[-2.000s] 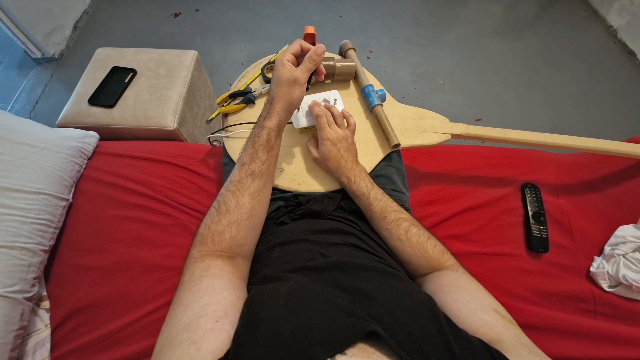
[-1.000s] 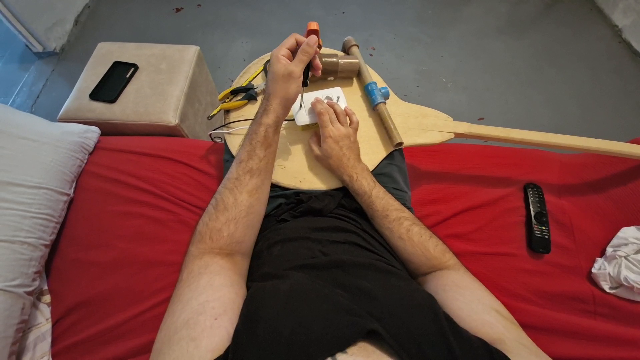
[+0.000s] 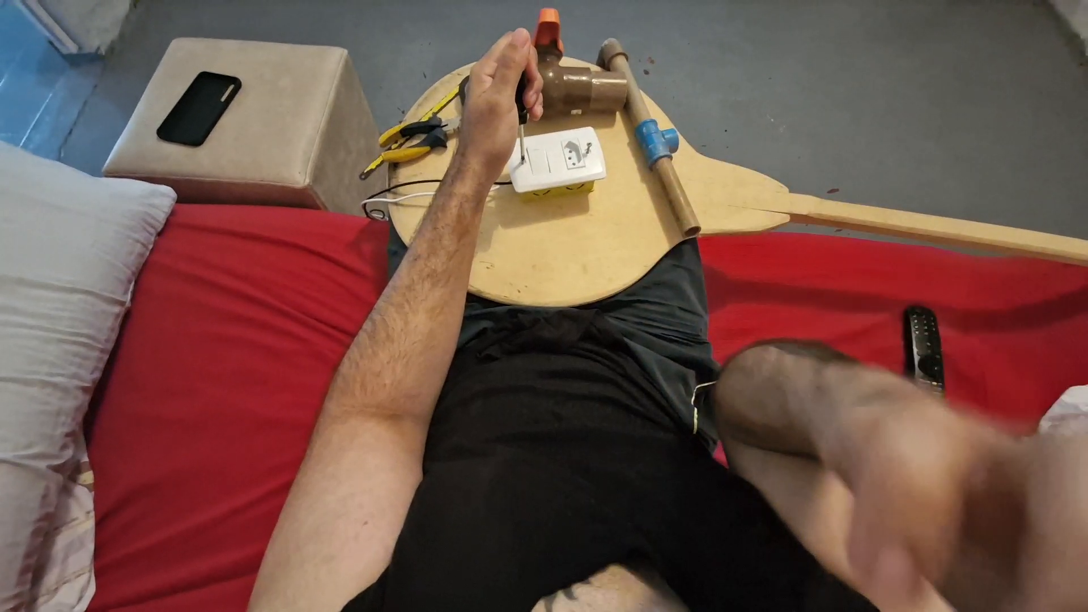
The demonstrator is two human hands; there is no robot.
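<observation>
My left hand (image 3: 506, 98) grips the black handle of a screwdriver (image 3: 522, 140), its thin shaft pointing down at the left end of a white switch and socket plate (image 3: 544, 161). The plate sits on a yellow electrical box (image 3: 557, 195). Beneath is a round wooden peel (image 3: 544, 263) across the lap. Black and white wires (image 3: 404, 198) run out to the left. My right hand (image 3: 909, 493), badly blurred, is raised close to the camera at the lower right, away from the plate; its fingers and anything in them cannot be made out.
Yellow-and-black pliers (image 3: 416, 140) lie left on the peel. Behind is a brown plastic ball valve (image 3: 586, 89) with an orange handle; a brown pipe (image 3: 676, 200) with a blue tee (image 3: 654, 140) lies right. A phone (image 3: 200, 108) rests on a beige pouf (image 3: 280, 127). A remote (image 3: 924, 348) is at right.
My right hand has left the white plate, where it rested in both earlier frames, and has come back toward the camera at the right. My left hand stays at the plate with the screwdriver.
</observation>
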